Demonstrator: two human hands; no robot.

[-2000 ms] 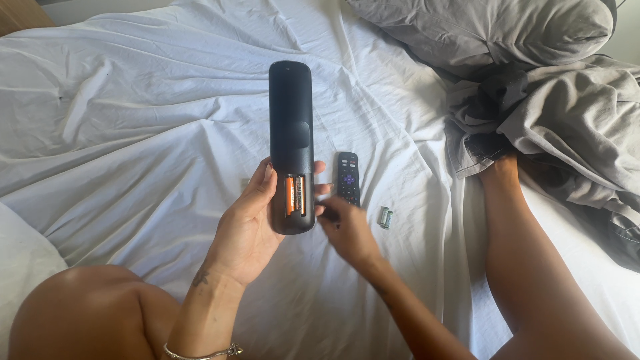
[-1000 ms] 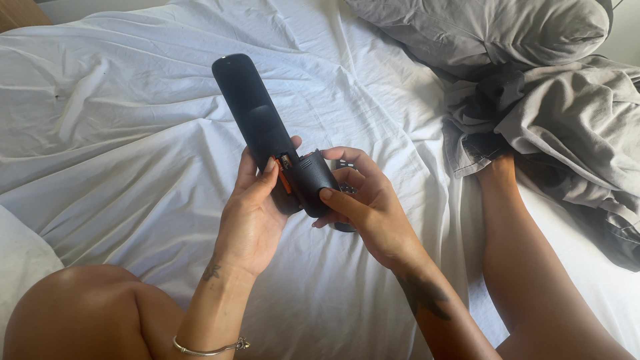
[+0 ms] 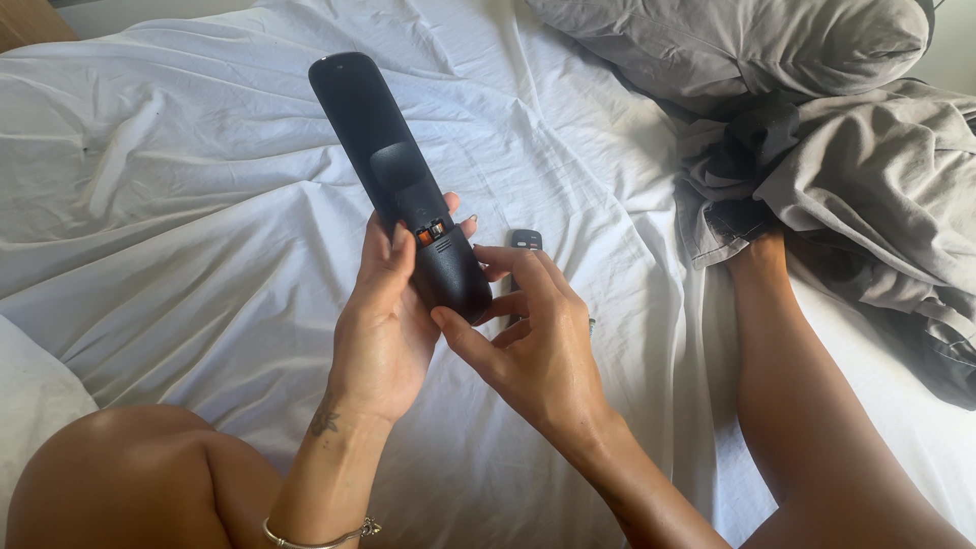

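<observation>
My left hand holds a black remote control, its back facing up and its top end tilted to the left. The battery cover sits on the lower end, slid partway along, with a gap above it. Through that gap show parts of the orange batteries. My right hand touches the cover's lower end and side with thumb and fingers. Behind my right hand, a second black remote control lies on the bed, mostly hidden.
A wrinkled white sheet covers the bed. At the upper right lie a grey pillow and a crumpled grey cover. A small cylindrical object barely shows beside my right hand. My legs flank the work.
The batteries lay exposed two seconds ago; the cover, brought over by my right hand, now hides most of them. The held remote has tilted to the left.
</observation>
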